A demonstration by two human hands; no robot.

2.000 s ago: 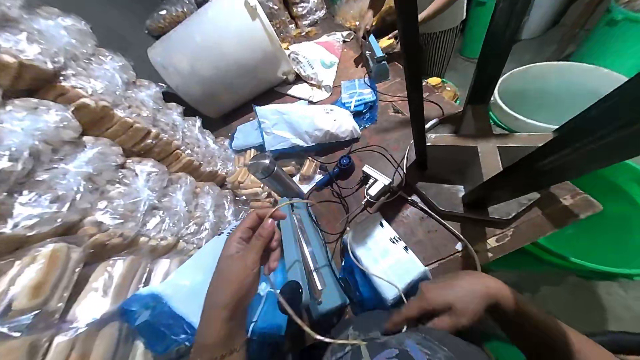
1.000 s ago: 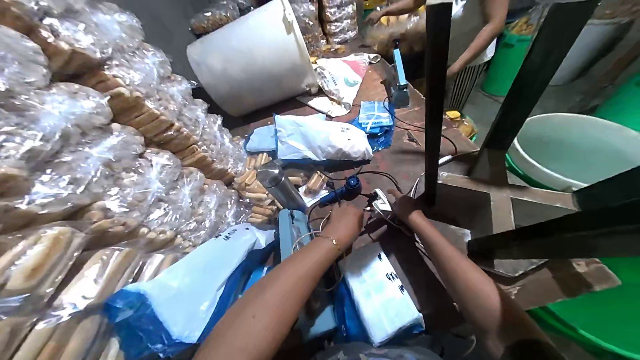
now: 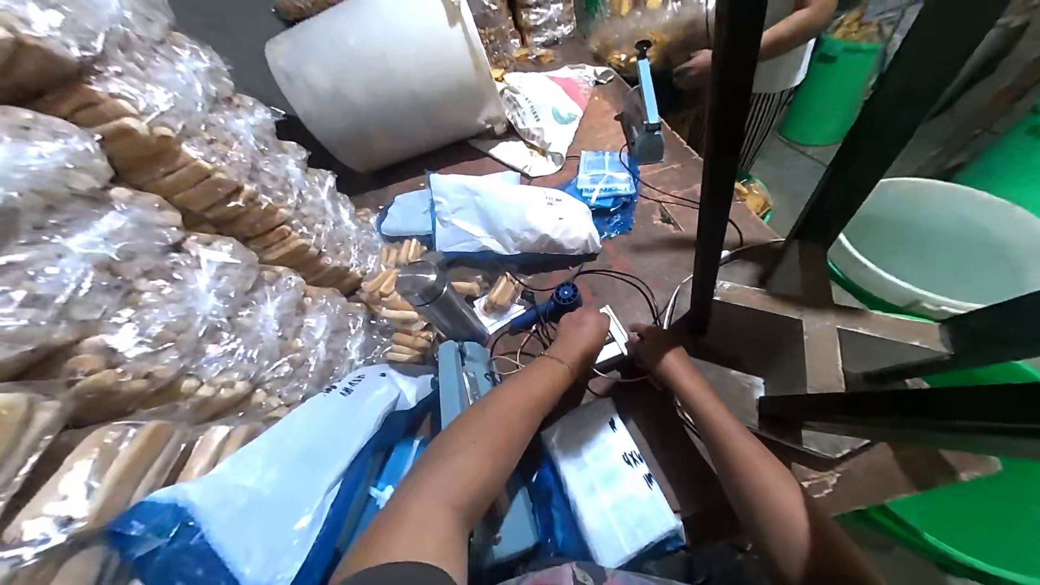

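My left hand (image 3: 582, 335) is at the left side of a white electrical socket box (image 3: 611, 337), its fingers bent near the edge and partly hidden. At the right side of the same box is my right hand (image 3: 655, 351), touching or close to it among the cables. A dark blue cylindrical tool (image 3: 548, 307) lies just beyond my left hand. Below my left forearm is a blue-grey bag sealer (image 3: 465, 374). A steel tumbler (image 3: 440, 301) leans beside bread sticks (image 3: 406, 337). A white plastic-wrapped packet (image 3: 609, 479) lies between my forearms.
Bagged bread (image 3: 203, 284) is piled along the left. A white tub (image 3: 386, 81) lies on its side at the back. An upturned stool (image 3: 812, 325) with dark legs stands at the right, near green and white tubs (image 3: 934, 244). Another person's hand (image 3: 693, 69) is by a second sealer (image 3: 646, 106).
My left hand has moved from above the sealer, and my right from near my lap, forward to the socket box. The other person's arm shows more at the top.
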